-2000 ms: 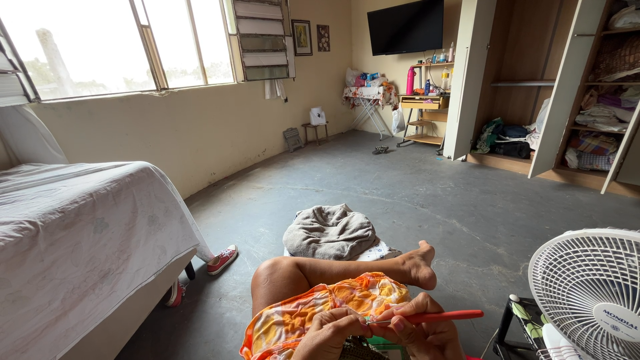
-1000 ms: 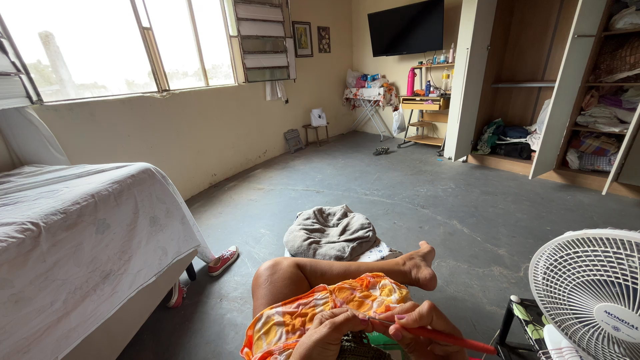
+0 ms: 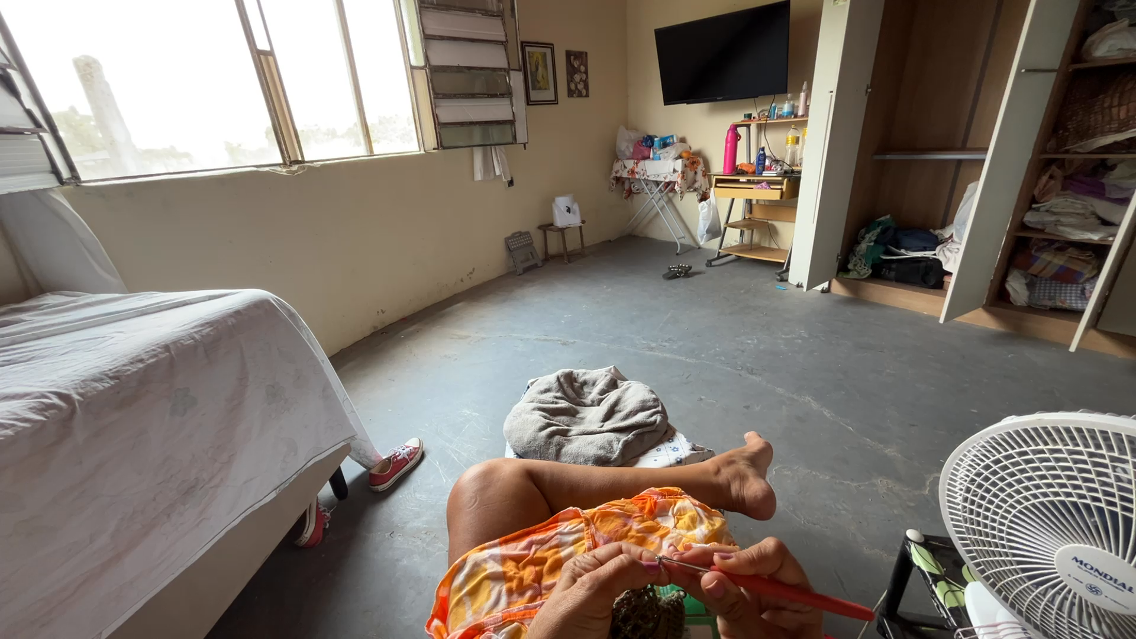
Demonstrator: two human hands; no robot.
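My right hand (image 3: 754, 590) grips a crochet hook with a red handle (image 3: 799, 597), its thin metal tip pointing left. At that tip, the fingertips of my left hand (image 3: 595, 590) pinch a small bit of work, too small to make out. Dark olive crocheted or knitted material (image 3: 646, 614) hangs below the fingers of my left hand. Something green (image 3: 698, 612) shows between the two hands, partly hidden. Orange, yellow and white patterned cloth (image 3: 568, 559) covers my lap beneath the hands.
My bent leg and bare foot (image 3: 750, 475) lie just beyond the cloth. A folded grey cloth (image 3: 586, 417) rests past the leg. At right stands a white fan (image 3: 1056, 515) beside a black-framed stand (image 3: 923, 577). A bed with a white sheet (image 3: 160, 426) and red sneakers (image 3: 397, 464) are at left.
The hook's handle has shifted in my right hand; one second ago it reached farther down and right. Both hands stay close together over my lap.
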